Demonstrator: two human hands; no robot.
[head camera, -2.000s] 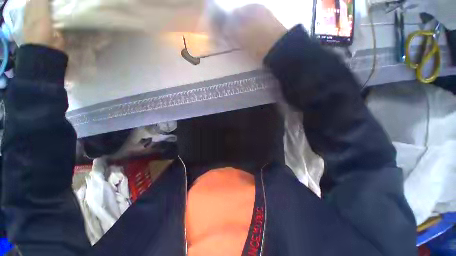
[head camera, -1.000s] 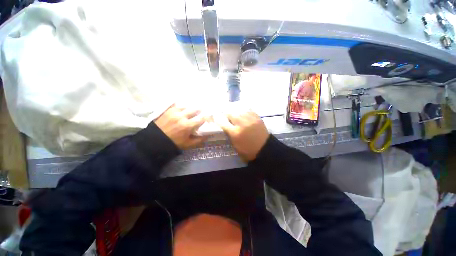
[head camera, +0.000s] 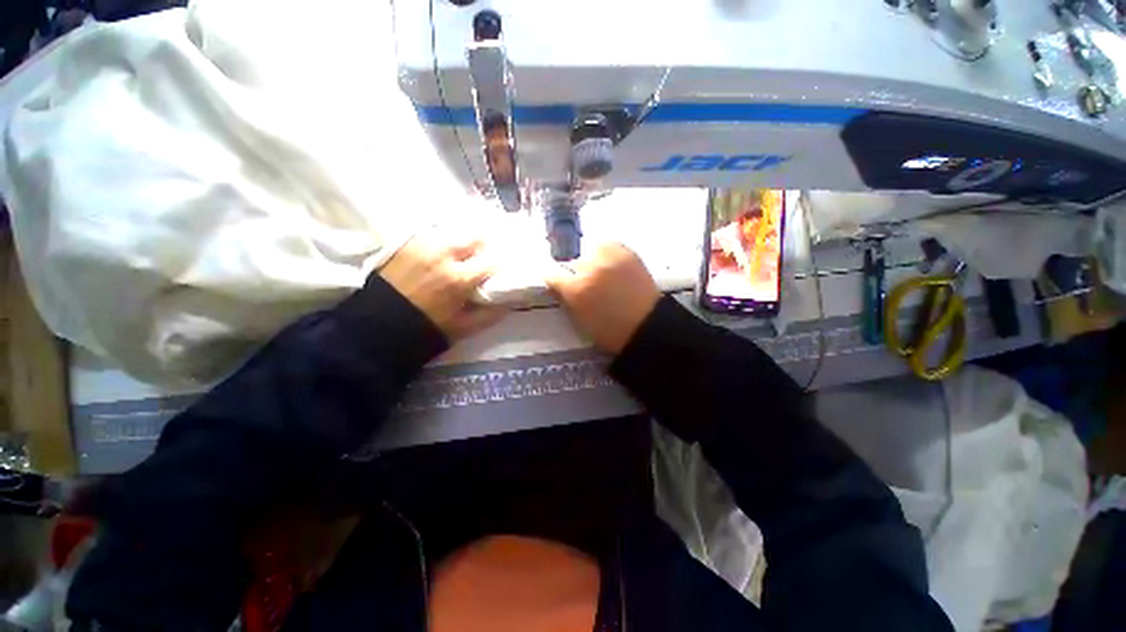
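Observation:
An off-white garment lies heaped on the table left of the needle, and its edge runs to the bright area under the white sewing machine head. My left hand is on the garment edge, left of and in front of the presser foot area. My right hand is just right of it, fingers bent at the garment edge. The needle and the cloth beneath it are lost in glare. Both hands' fingertips are partly washed out, but both hold the garment edge.
A phone with a lit screen lies right of my right hand. Farther right are a slim teal tool and yellow-handled scissors. A ruler strip runs along the front edge. Off-white cloth is piled at lower right.
Since two seconds ago, the view has shifted to show the machine, and both hands have come together at the needle area. Over the last second, the hands have barely moved.

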